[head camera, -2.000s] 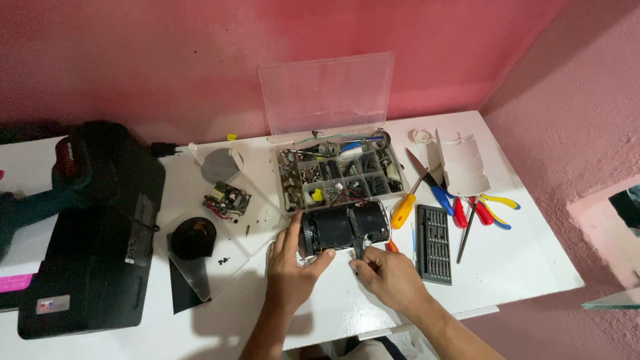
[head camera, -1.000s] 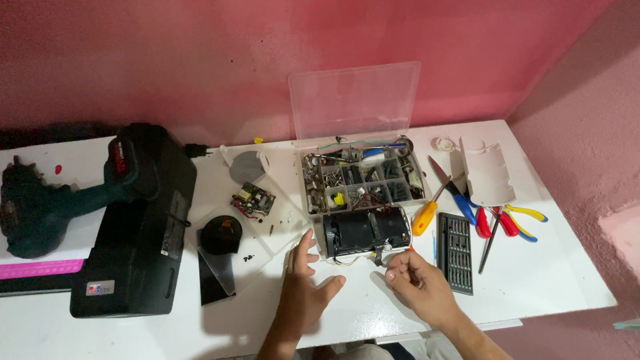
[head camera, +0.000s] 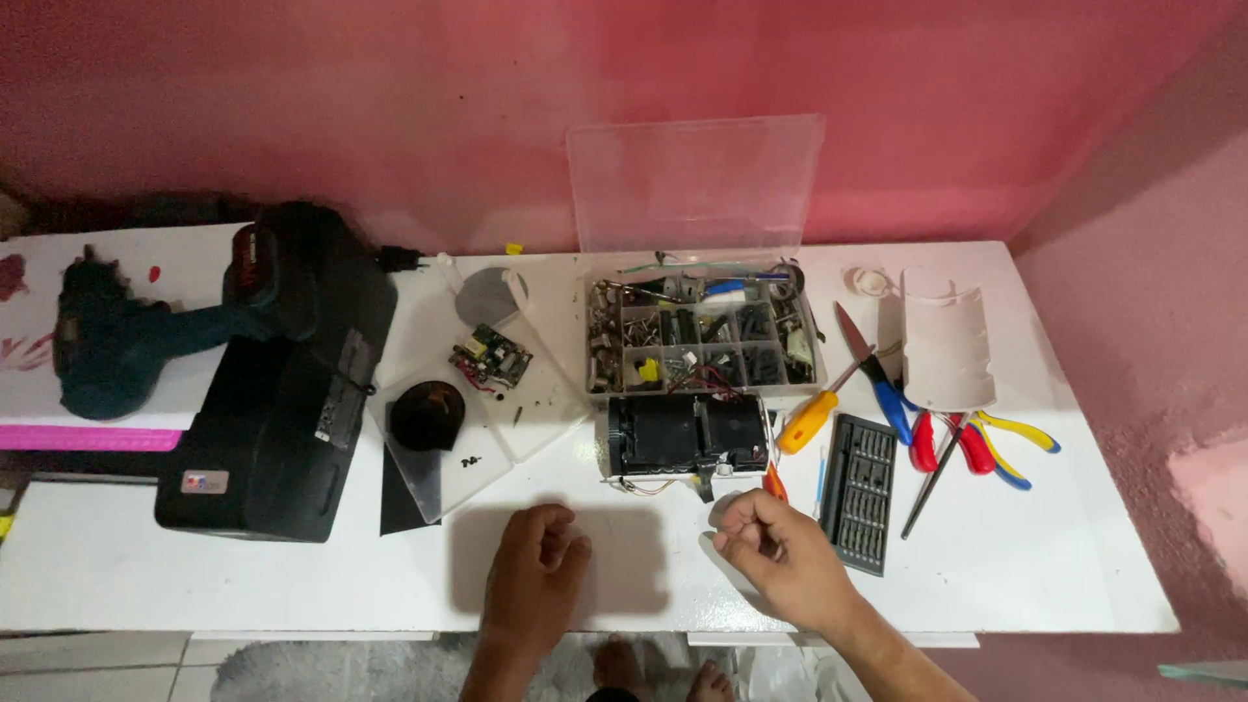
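Observation:
A black device body with a white edge (head camera: 663, 434) lies on the white table (head camera: 624, 561), just in front of an open clear compartment box (head camera: 702, 331) full of screws and small parts. Thin wires show along its front and back edges. My left hand (head camera: 536, 575) is in front of the device on its left, fingers loosely curled, holding nothing visible. My right hand (head camera: 775, 556) is to the front right of it, fingers curled with thumb near the index finger; whether something small is between them cannot be told.
To the right are an orange-handled screwdriver (head camera: 809, 421), a bit set (head camera: 860, 492), a blue-handled knife (head camera: 882, 390), pliers (head camera: 975, 444) and a white curved cover (head camera: 948, 341). On the left, a circuit board (head camera: 492, 356), plastic lids, a black printer (head camera: 283, 439) and a cordless drill (head camera: 117, 341).
My left hand has come off the device and moved back toward the front edge of the table. My right hand has also drawn away from the device's front edge.

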